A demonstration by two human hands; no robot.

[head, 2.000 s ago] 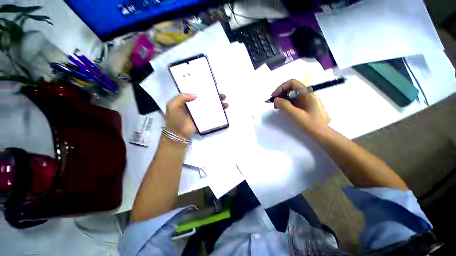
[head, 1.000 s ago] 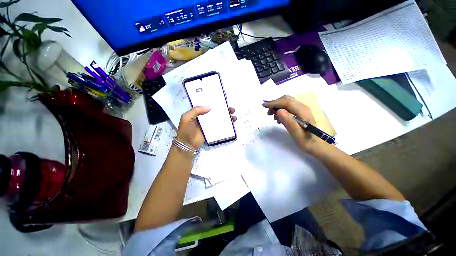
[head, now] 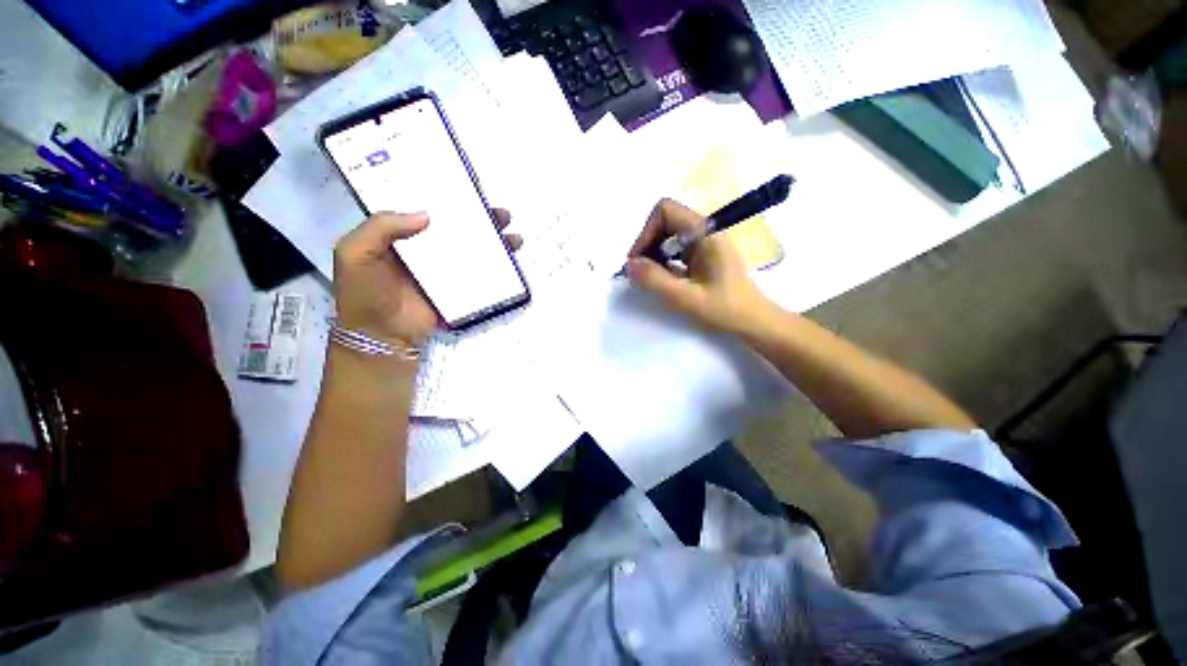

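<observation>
My left hand (head: 388, 276) holds a large smartphone (head: 436, 215) with a bright white screen. My thumb lies on the screen's left part and my fingertips show at its right edge. My right hand (head: 696, 269) holds a black pen (head: 736, 212) with silvery bands. The pen's tip is at the white writing paper (head: 670, 371), just right of some handwritten marks. More white sheets (head: 449, 59) lie under the phone. A tan-yellow rectangle (head: 749, 232) lies partly behind my right hand and the pen.
A keyboard (head: 592, 65), a mouse (head: 716, 50) on a purple pad (head: 765, 98), printed sheets (head: 898, 46) and a dark green block (head: 927, 141) lie beyond the papers. A red handbag (head: 124, 416), blue pens (head: 98, 189) and a printed slip (head: 272, 336) are at left.
The whole view has shifted, so the desk items sit higher and further left. The pen's rear end has swung from pointing down right to up right, and its tip is at the paper.
</observation>
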